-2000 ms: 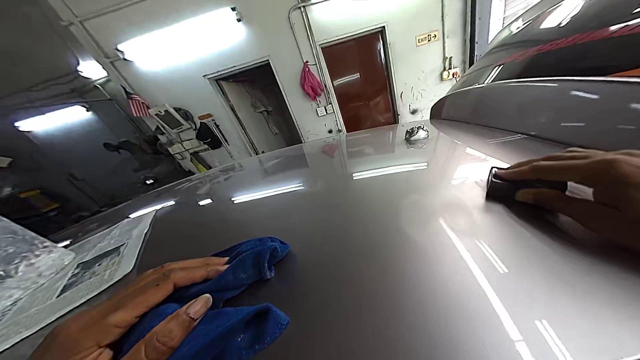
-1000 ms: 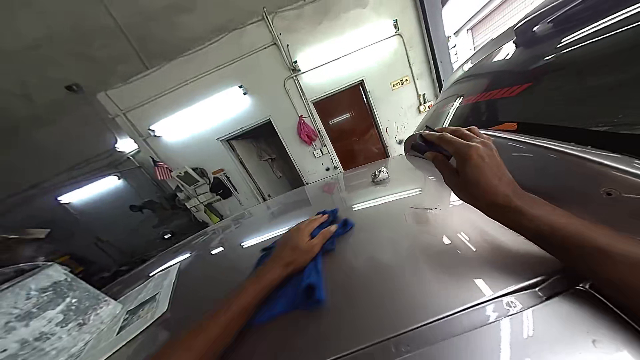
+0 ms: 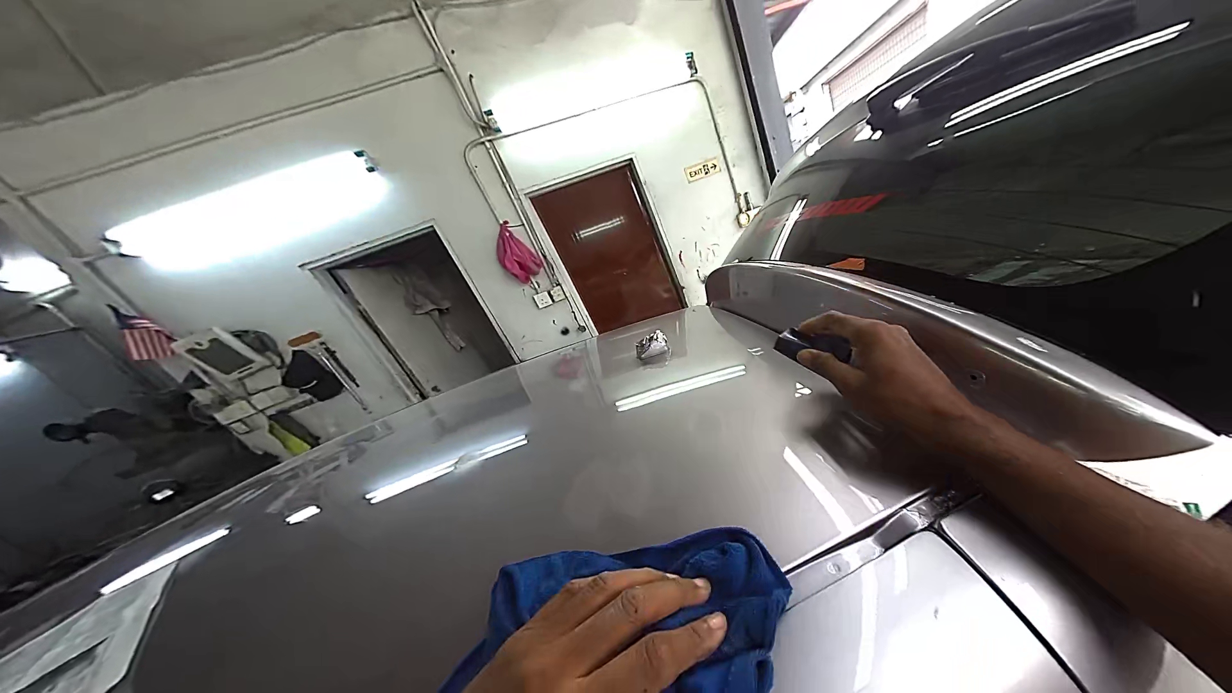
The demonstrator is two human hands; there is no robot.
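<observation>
The glossy grey-brown roof panel of a car (image 3: 385,539) fills the lower middle of the head view. My left hand (image 3: 616,626) lies on a crumpled blue cloth (image 3: 741,577) on the panel, near the roof's side seam; whether its fingers grip the cloth is unclear. My right hand (image 3: 876,366) holds a small dark block (image 3: 797,346) between thumb and fingers, low over or on the panel beside the raised spoiler (image 3: 972,337). The block's underside is hidden. A crumpled silvery wad (image 3: 653,346) rests on the roof near its far edge.
Masking paper (image 3: 87,626) lies at the lower left of the panel. The dark rear window (image 3: 1020,192) rises behind the spoiler. Beyond the car stand a wall with a red-brown door (image 3: 608,245), an open doorway (image 3: 423,308) and stacked equipment (image 3: 250,385).
My left hand and the blue cloth have moved towards the roof's side seam. My right hand is now lower along the spoiler, still holding the dark block. The view has shifted.
</observation>
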